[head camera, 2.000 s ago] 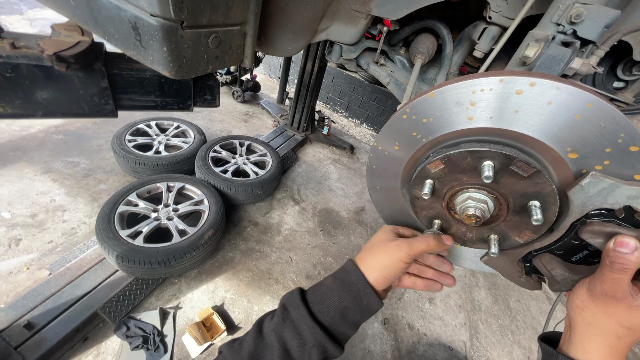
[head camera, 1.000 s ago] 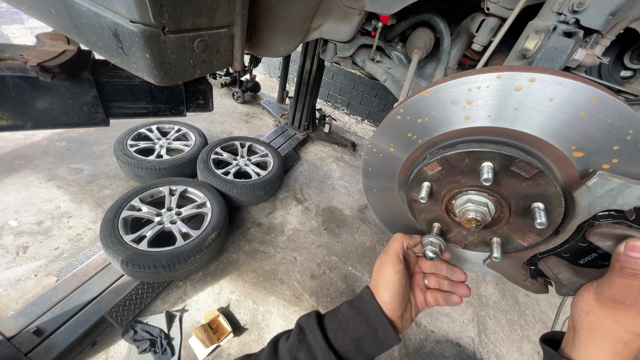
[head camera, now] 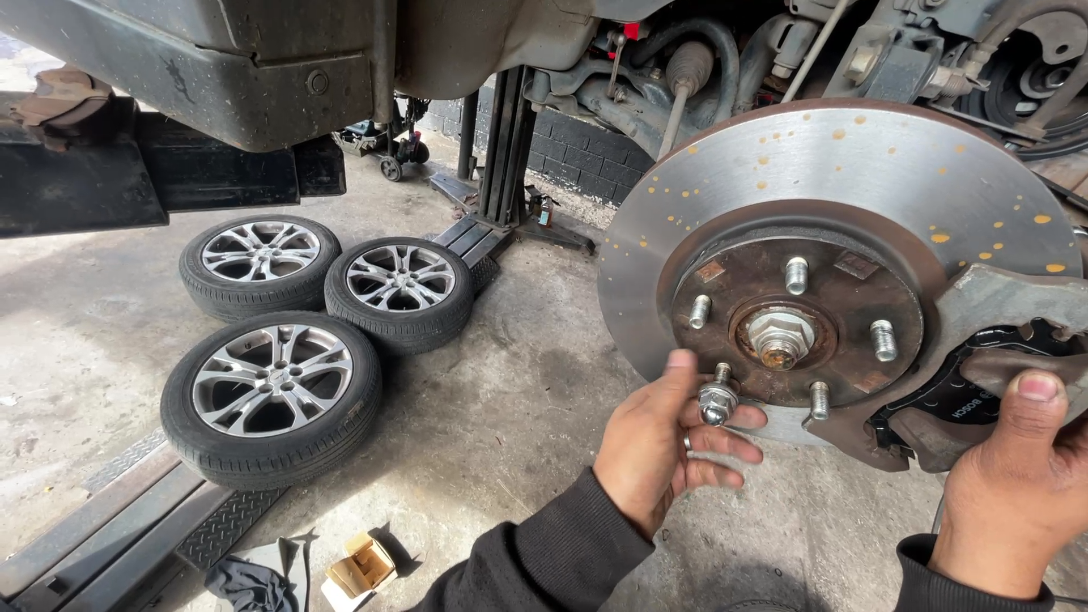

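A silver brake disc (head camera: 850, 149) with yellowish spots sits on the rusty wheel hub (head camera: 790, 314), whose threaded studs point outward. On the lower left stud is a chrome lug nut (head camera: 717, 403). My left hand (head camera: 671, 442) is beside it, thumb raised and fingers spread behind the nut; whether they touch it I cannot tell. At the lower right, my right hand (head camera: 1024, 476) holds the brake caliper (head camera: 926, 433), thumb in front and fingers hidden. A black Bosch brake pad (head camera: 965, 395) shows inside the caliper bracket (head camera: 1003, 297).
Several wheels with tyres (head camera: 272, 387) lie on the concrete floor at left, by a lift post (head camera: 507, 144) and its floor arm (head camera: 110, 527). An opened cardboard box (head camera: 361, 565) and a dark cloth (head camera: 246, 586) lie below. A black lift arm (head camera: 153, 166) is under the vehicle body.
Two seconds ago my left fingers covered the lower left stud; now the lug nut shows on it and the fingers have spread apart. My right hand has stayed at the caliper.
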